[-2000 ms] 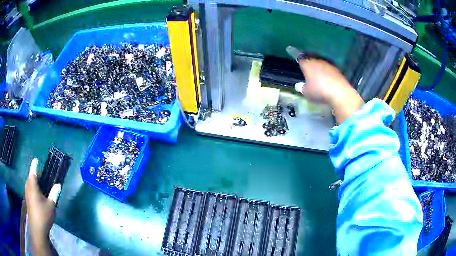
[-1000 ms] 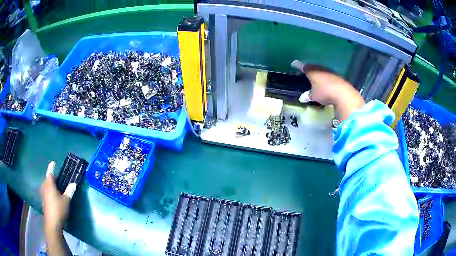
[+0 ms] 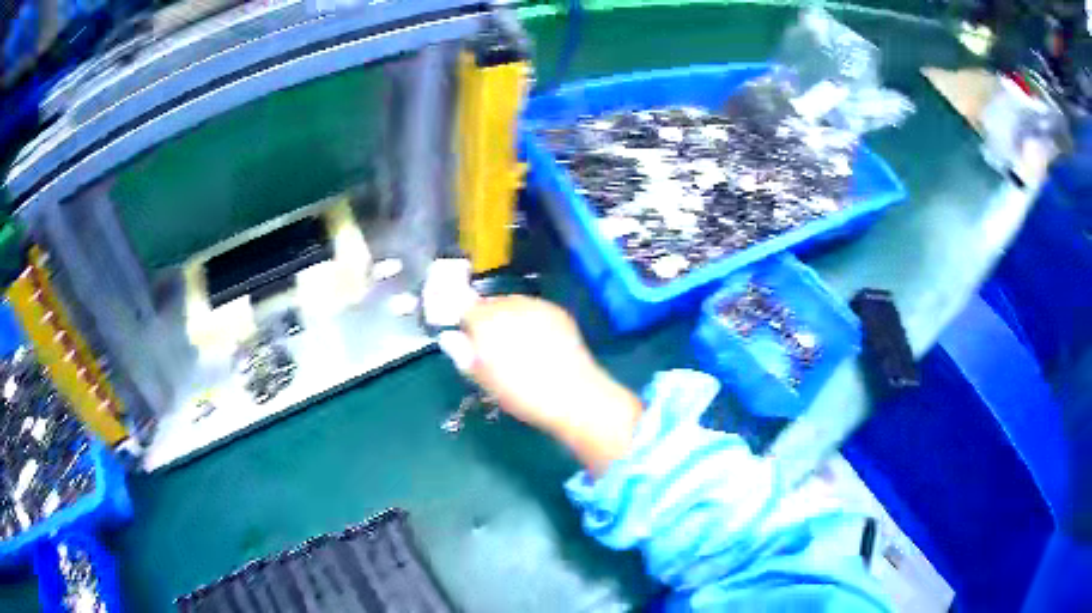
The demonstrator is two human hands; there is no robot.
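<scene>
My right hand (image 3: 533,365) reaches in from the right, blurred, with its white-tipped fingers at the small white box (image 3: 449,291) on the right front of the press base. No housing shows in it, and I cannot tell whether the fingers are apart or closed. A black plastic housing (image 3: 270,258) lies in the cream nest (image 3: 213,323) on the press base. A coppery parts pile (image 3: 267,363) sits before the nest. The row of black housings (image 3: 323,575) lies on the bench at the bottom, partly cut off. My left hand is out of the picture.
The press frame (image 3: 419,156) stands between yellow light-curtain bars (image 3: 489,168). A large blue parts bin (image 3: 719,192), a small blue bin (image 3: 772,335) and a dark housing (image 3: 886,338) are to the right. Loose contacts (image 3: 469,413) lie beside my right hand. More blue bins stand at left.
The view has swung to the right. My right hand has left the housing inside the press and is now at the white box. My left hand and its housing have gone out of view.
</scene>
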